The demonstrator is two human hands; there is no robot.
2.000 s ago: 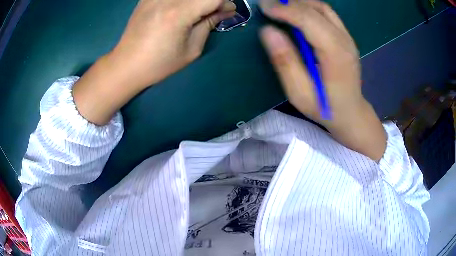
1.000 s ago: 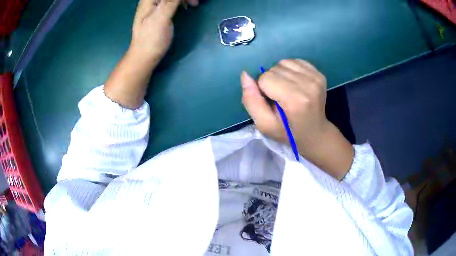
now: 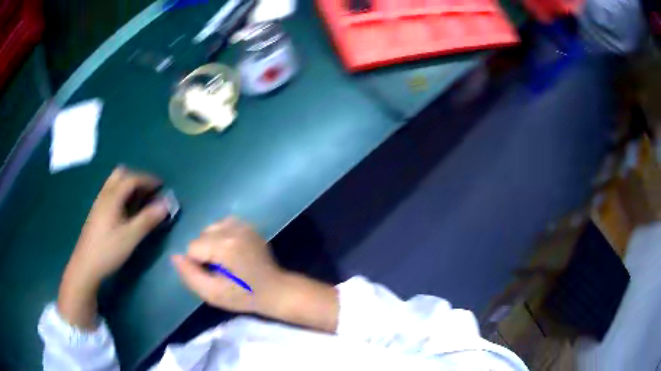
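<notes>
The picture is blurred. My left hand (image 3: 109,228) is at the lower left over the green mat (image 3: 290,156), its thumb and fingers around a small watch body (image 3: 171,205), of which only a silvery edge shows. My right hand (image 3: 235,268) is just to its right and nearer my body. It holds the thin blue stick (image 3: 230,277), which crosses the back of the hand; the stick's front end is hidden by the fingers. The right hand does not touch the watch body.
A white square sheet (image 3: 75,135) lies at the left. A pale yellow tape roll (image 3: 177,109) with white pieces stands beside a clear bottle (image 3: 267,64). A red tray (image 3: 427,25) is at the far edge. The bench edge runs diagonally; a person's pale sleeve (image 3: 612,22) is top right.
The view has swung, bringing the bottle, tape roll and red tray into sight. The watch body lay alone on the mat; my left hand is now on it. My right hand keeps the blue stick.
</notes>
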